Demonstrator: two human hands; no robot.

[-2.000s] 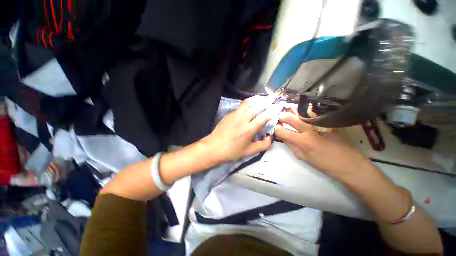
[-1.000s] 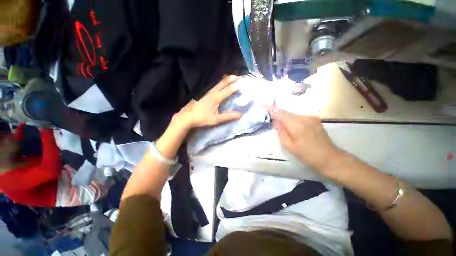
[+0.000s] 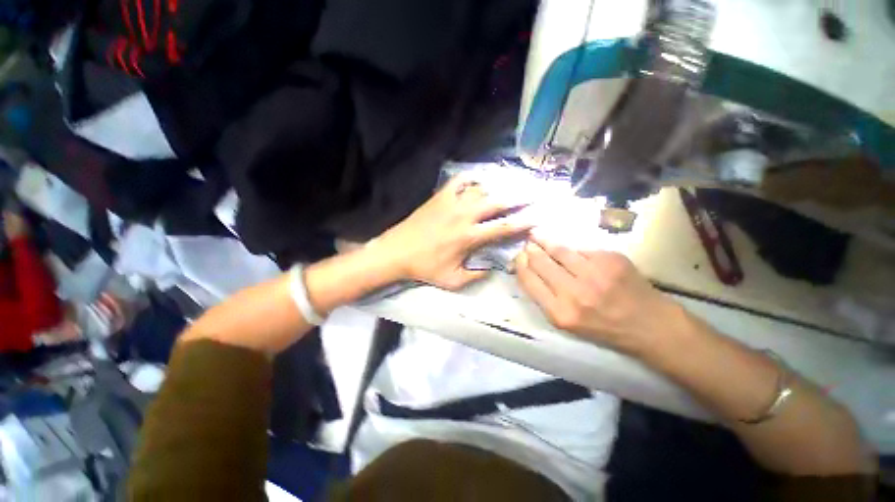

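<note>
A pale grey cloth piece [image 3: 499, 253] lies on the white machine bed under the bright lamp, partly washed out by glare. My left hand [image 3: 453, 235] lies spread on it, fingers pointing to the needle area. My right hand [image 3: 584, 289] has its thumb and fingers closed together at the cloth's near right edge, just right of my left hand. The sewing machine [image 3: 579, 83], white with a teal edge, stands above the fingertips. The needle and presser foot [image 3: 559, 162] are blurred by glare. A large black garment cloth [image 3: 294, 147] is heaped left of the needle.
Dark red snips [image 3: 713, 238] and a black wad [image 3: 800, 240] lie on the bed at right. A white cloth with a black strip [image 3: 481, 402] covers the lap. Cut pieces [image 3: 186, 265] are piled at left. A person's red sleeve [image 3: 25, 289] shows at the far left.
The head view has shifted, then swung back. My left hand lies flatter on the grey cloth, and my right hand has drawn slightly away from the needle, staying at the cloth's near edge.
</note>
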